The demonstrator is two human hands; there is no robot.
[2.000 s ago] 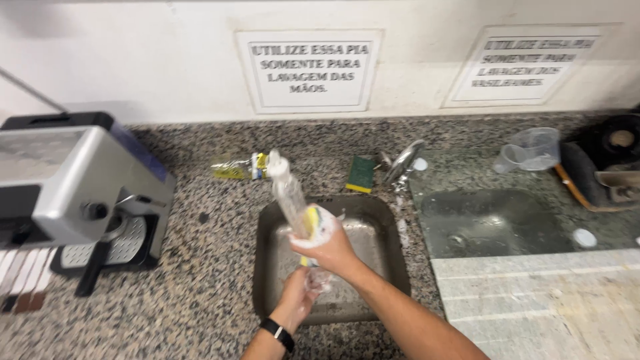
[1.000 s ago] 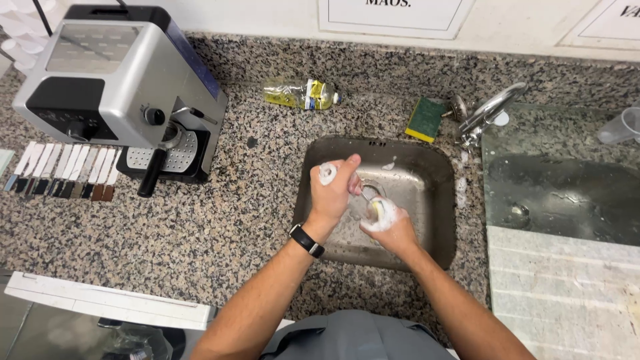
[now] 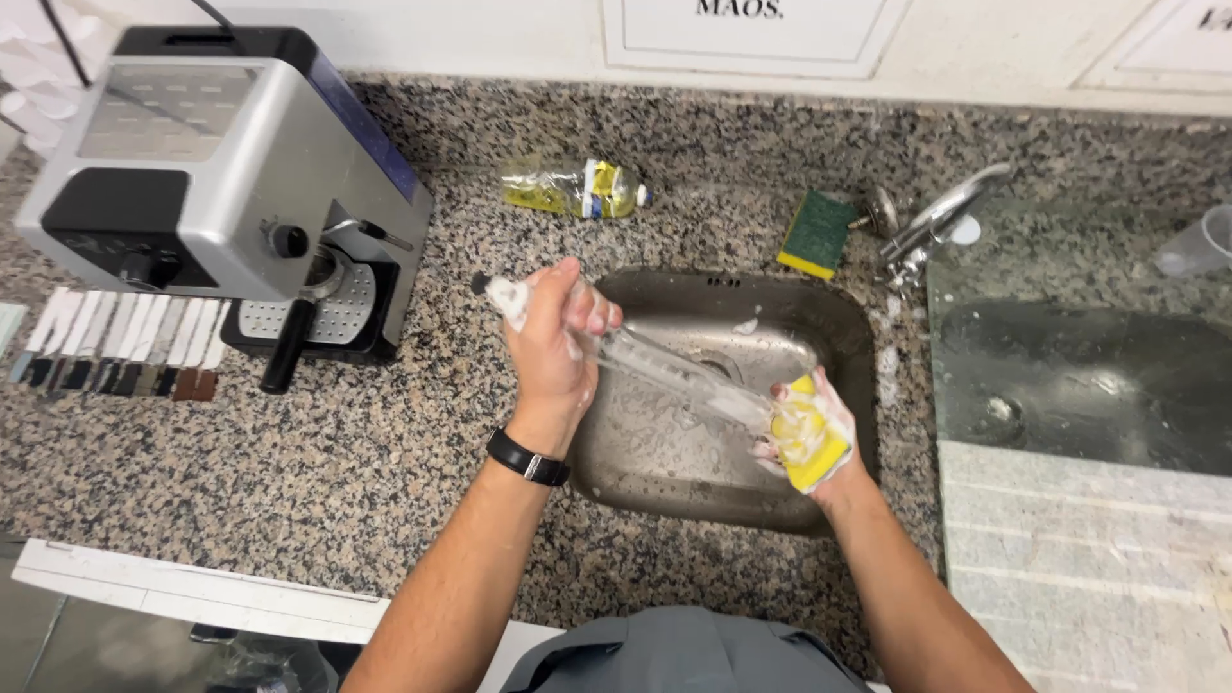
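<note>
A long clear tube-shaped vessel (image 3: 683, 377), with marks along its side, lies slantwise over the metal sink (image 3: 664, 491). My left hand (image 3: 558, 337), soapy and wearing a black wristband, grips its upper left end, where foam and a small black tip stick out. At the lower right end my right hand (image 3: 818, 433) holds a foamy yellow sponge (image 3: 816, 448) against the vessel. A second sponge, green and yellow (image 3: 816, 231), rests on the granite behind the sink. A bottle of yellow liquid (image 3: 577, 190) lies on its side near the backsplash.
An espresso machine (image 3: 250, 173) stands at the left, its black portafilter handle (image 3: 289, 346) jutting forward. Beside it lie several paper strips (image 3: 125, 337). The chrome faucet (image 3: 948, 217) rises behind the sink's right corner. Farther right are another basin (image 3: 1088, 385) and a clear plastic cup (image 3: 1198, 245).
Since one second ago, my hands have moved apart, and the vessel's length now shows between them. Two seconds ago it was held more upright. The view has shifted.
</note>
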